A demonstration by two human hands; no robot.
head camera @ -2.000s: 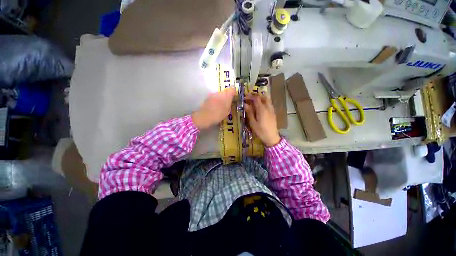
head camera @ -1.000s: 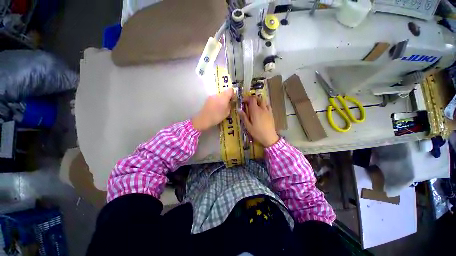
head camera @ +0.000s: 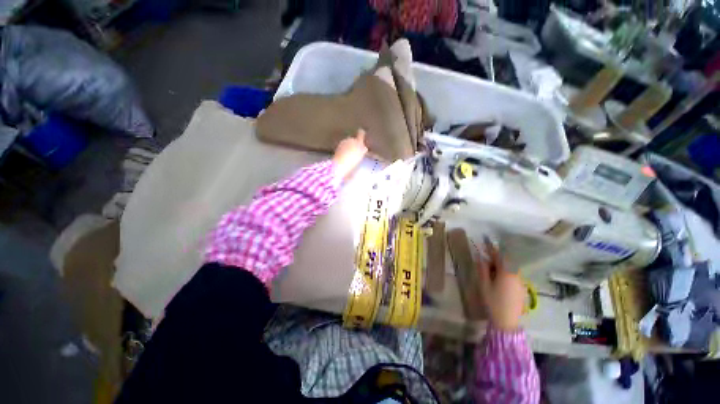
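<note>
My left hand (head camera: 350,154) is stretched out at the lower edge of a folded brown garment panel (head camera: 331,118); whether it grips the cloth is unclear. A pale panel (head camera: 213,185) lies flat at left. My right hand (head camera: 505,296) is blurred, over the scissors (head camera: 531,297), whose yellow handle shows beside it; the hand hides the rest, and its grip cannot be told. Brown strips (head camera: 466,272) lie just left of it. Yellow tape guides (head camera: 406,272) run from the bright needle area towards my lap.
The white sewing machine (head camera: 521,197) stands at right, with a control panel (head camera: 608,175) behind it. A white bin (head camera: 489,91) holding cloth is behind the table. A small dark tray (head camera: 588,327) is at the right front edge. A grey bag (head camera: 75,79) lies at far left.
Both hands have left the needle area: the left moved up to the brown panel, the right moved right to the scissors. The view has shifted, showing the bin and more behind the machine.
</note>
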